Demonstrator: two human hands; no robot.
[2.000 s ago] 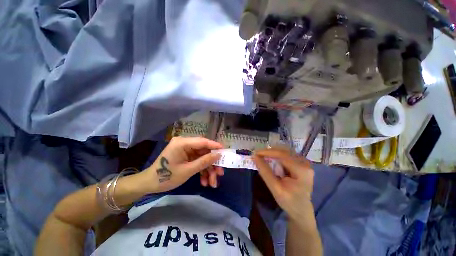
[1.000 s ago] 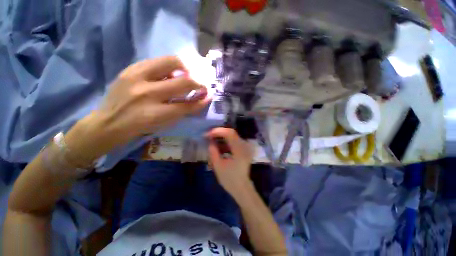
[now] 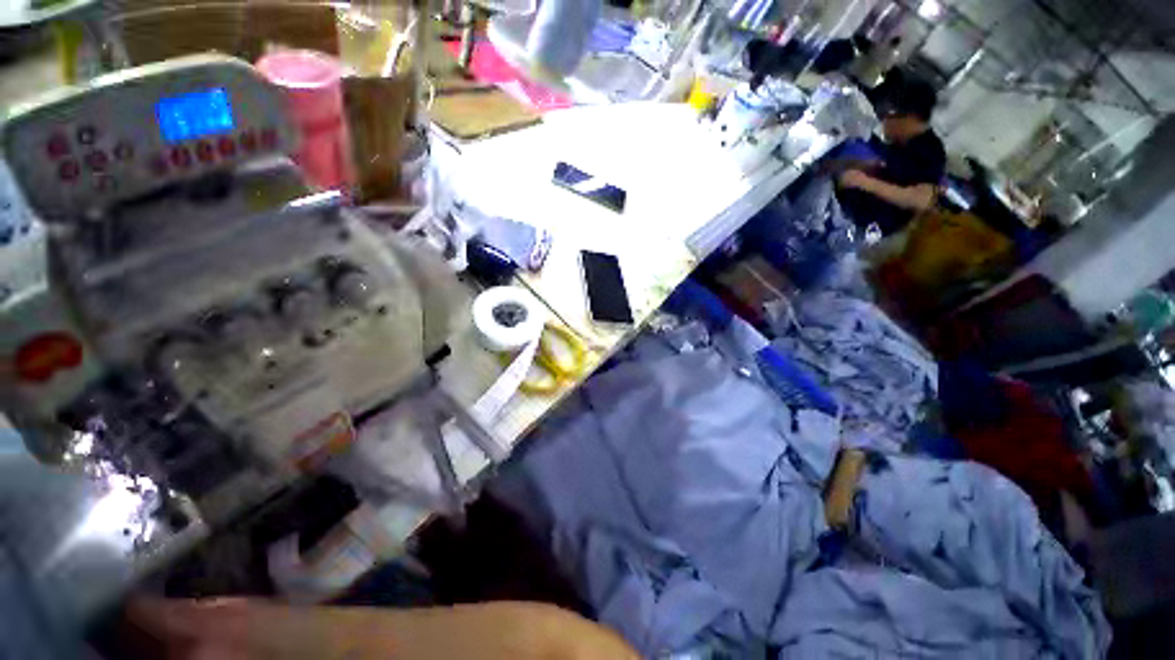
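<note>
The overlock machine head (image 3: 245,335) fills the left side, with its bright needle area (image 3: 123,496) at lower left. Light blue-grey cloth (image 3: 32,548) lies at the lower left edge, blurred. My right forearm crosses the bottom edge, and my blurred right hand (image 3: 193,621) is low at its left end, below the needle area; its fingers and any hold are unclear. My left hand is not in view. A white tape roll (image 3: 506,317) stands right of the machine, its strip (image 3: 518,377) running down beside yellow-handled scissors (image 3: 557,361).
Two phone-like dark rectangles (image 3: 606,286) (image 3: 589,186) lie on the white table (image 3: 657,148). Blue-grey cloth (image 3: 696,477) is heaped beyond the table's front edge. A pink cup-like container (image 3: 309,119) stands behind the control panel (image 3: 193,119). A person (image 3: 902,161) sits farther back right.
The view has swung right, showing the control panel, heaped cloth and workshop behind. The left hand has left the picture. The right hand now shows at the lower left.
</note>
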